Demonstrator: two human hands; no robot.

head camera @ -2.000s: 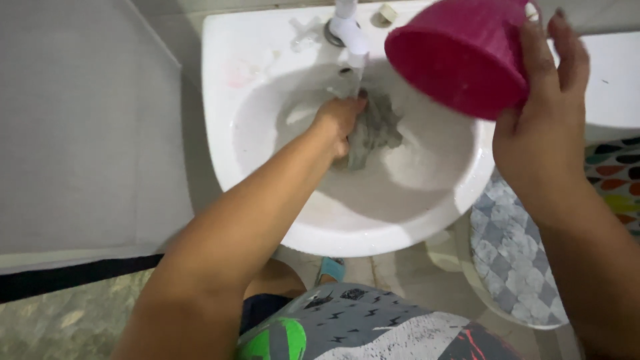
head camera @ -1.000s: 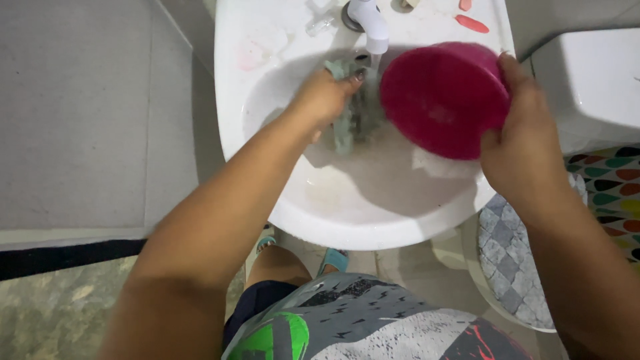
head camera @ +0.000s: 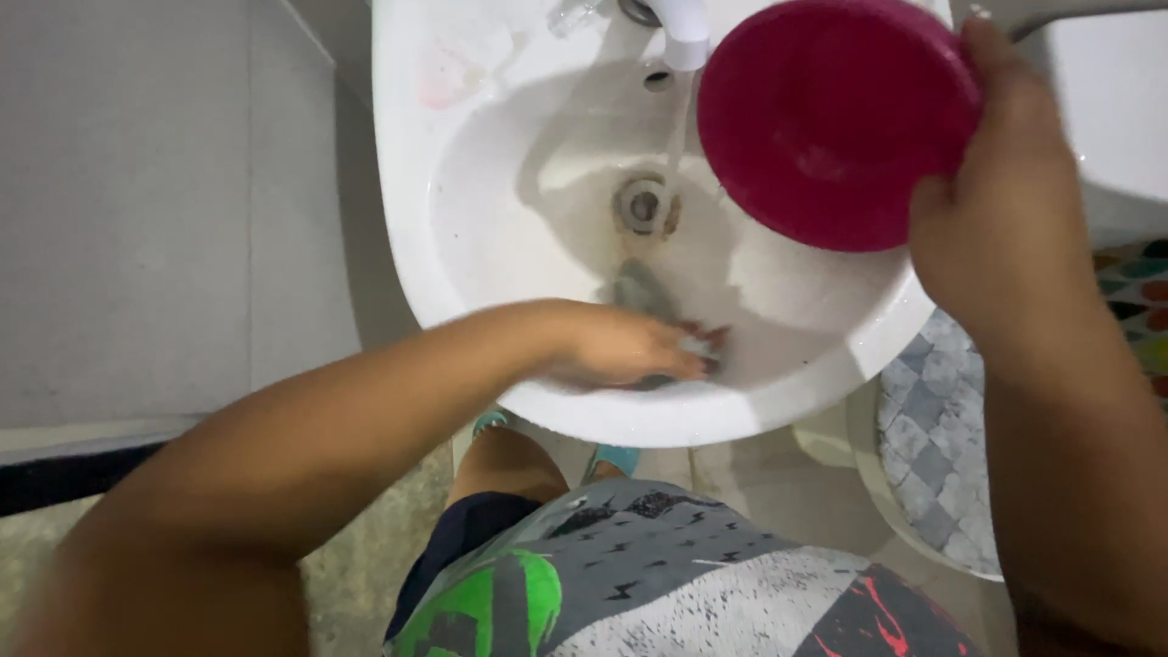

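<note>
My left hand [head camera: 639, 347] is low in the white washbasin [head camera: 785, 319], near its front rim, closed on a wet grey-green cloth [head camera: 639, 290]; motion blurs its fingers. My right hand [head camera: 995, 201] grips the right side of a dark pink plastic bowl [head camera: 830, 119], held tilted over the basin's right side with its inside facing me. Water runs from the white faucet [head camera: 684, 41] beside the bowl, down toward the drain [head camera: 644, 206], which lies uncovered. Part of the cloth is hidden under my left hand.
A white toilet tank [head camera: 1113, 109] stands at the right, with a grey-patterned toilet lid [head camera: 935, 447] below it. A grey wall panel [head camera: 164, 210] is at the left. The overflow hole [head camera: 657, 79] sits under the faucet. My feet are below the basin's front edge.
My left hand and the cloth have moved from under the faucet toward the basin's front rim, uncovering the drain. The bowl stays in my right hand.
</note>
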